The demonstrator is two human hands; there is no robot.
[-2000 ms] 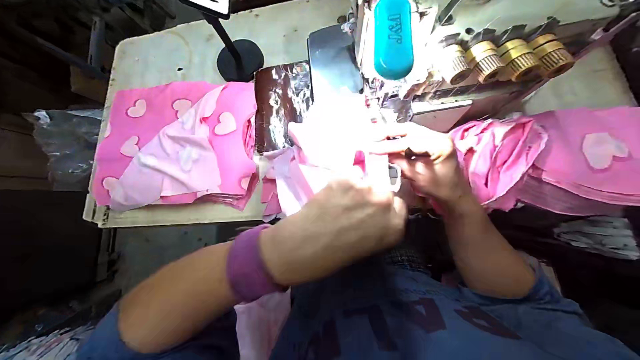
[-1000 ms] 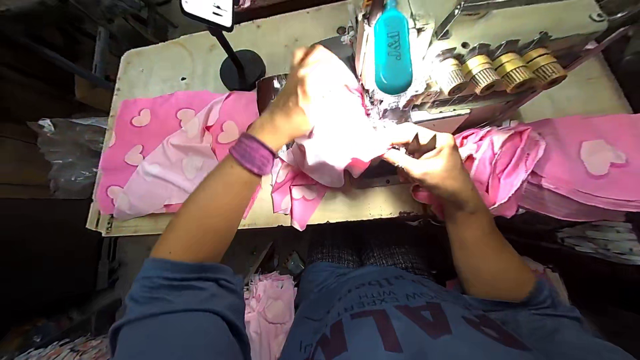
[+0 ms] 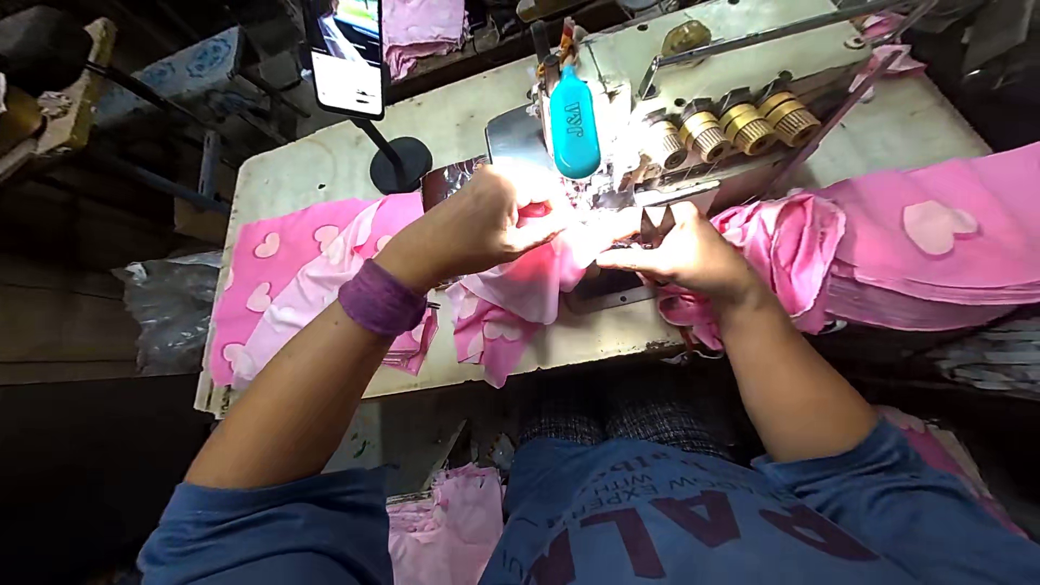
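Pink heart-print fabric (image 3: pixel 520 288) hangs in front of the needle area of a sewing machine (image 3: pixel 601 191), partly washed out by bright light. My left hand (image 3: pixel 487 215) pinches this fabric between thumb and fingers. Close to the needle area on the right, my right hand (image 3: pixel 678 252) has its thumb and fingers around a small dark metal tool, perhaps thread snips (image 3: pixel 652 226), with its fingertips near the fabric's edge. A turquoise J&M plastic piece (image 3: pixel 575 126) stands above the needle area. Bunched pink fabric (image 3: pixel 784 244) lies beside my right wrist.
Folded heart-print pieces (image 3: pixel 284 268) lie on the table (image 3: pixel 317 171) at left, and a thick pink stack (image 3: pixel 951 236) at right. A phone (image 3: pixel 345 57) on a round-based stand (image 3: pixel 400 166) rises behind. Several thread tension knobs (image 3: pixel 743 130) line the machine. More pink fabric (image 3: pixel 451 524) lies below the table.
My left hand has lowered from its raised position of one second ago, still gripping the fabric. My right hand remains near the needle area. The view has shifted slightly.
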